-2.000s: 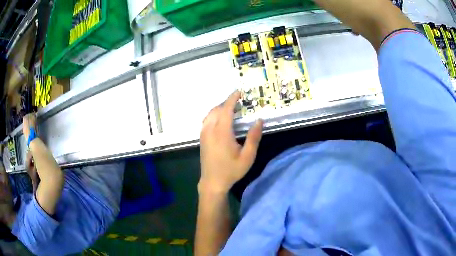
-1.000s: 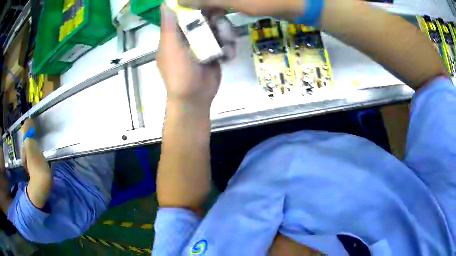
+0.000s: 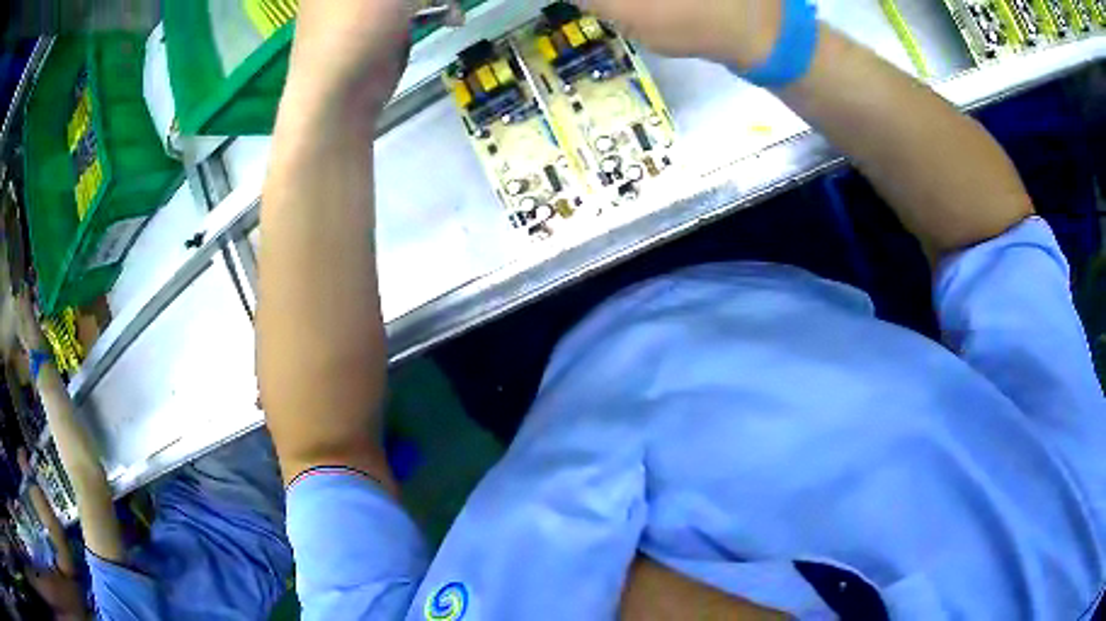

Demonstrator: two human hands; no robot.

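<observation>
Two circuit boards lie side by side on the white work surface, the left circuit board [image 3: 518, 134] close beside the right circuit board [image 3: 603, 103]. Their black and yellow parts face the top of the picture. My left hand [image 3: 360, 43] is at the top edge, left of the boards, with its fingers mostly cut off. A small shiny tip shows beside it; what it is cannot be told. My right hand [image 3: 697, 27], with a blue band on the wrist, is at the top edge, right of the boards. Its fingers are cut off, so any hold is hidden.
A metal rail [image 3: 582, 261] edges the work surface. Green bins [image 3: 224, 79] with yellow pieces stand at upper left. More boards [image 3: 1031, 22] lie at upper right. Another person's arm [image 3: 75, 443] reaches over the line at far left.
My left hand came up off the boards' near end, showed a white block-like object a second ago, then moved to the top edge. The view has shifted and tilted.
</observation>
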